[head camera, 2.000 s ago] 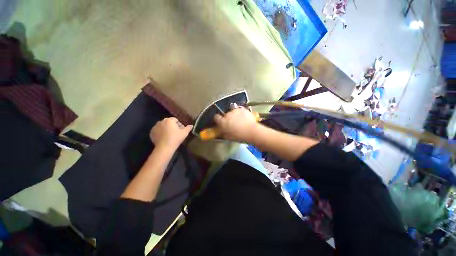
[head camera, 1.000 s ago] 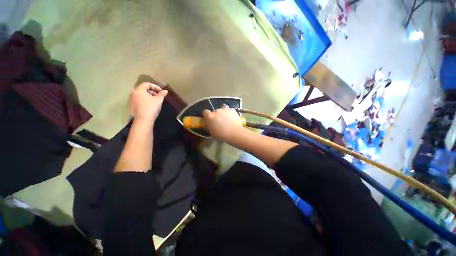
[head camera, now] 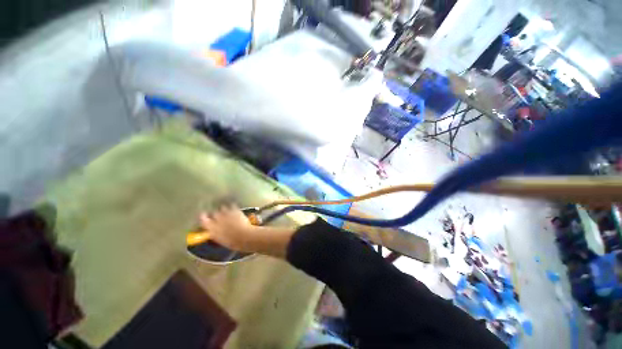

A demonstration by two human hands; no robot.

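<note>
My right hand holds the orange-yellow handle of the steam iron. The iron sits on the pale green table cover, beyond the black garment panel. The panel lies flat at the bottom of the view, with a maroon strip along its right edge. A tan hose and a blue hose run from the iron to the right. My left hand is out of the picture. The view is blurred.
Maroon and black cloth is heaped at the table's left. A wooden bench and a blue panel stand beyond the table's right edge. Scraps lie on the floor. A blue crate stands farther off.
The view has swung up toward the room. The iron has moved off the panel's strip onto the cover. My left hand, earlier at the panel's top edge, has left the picture.
</note>
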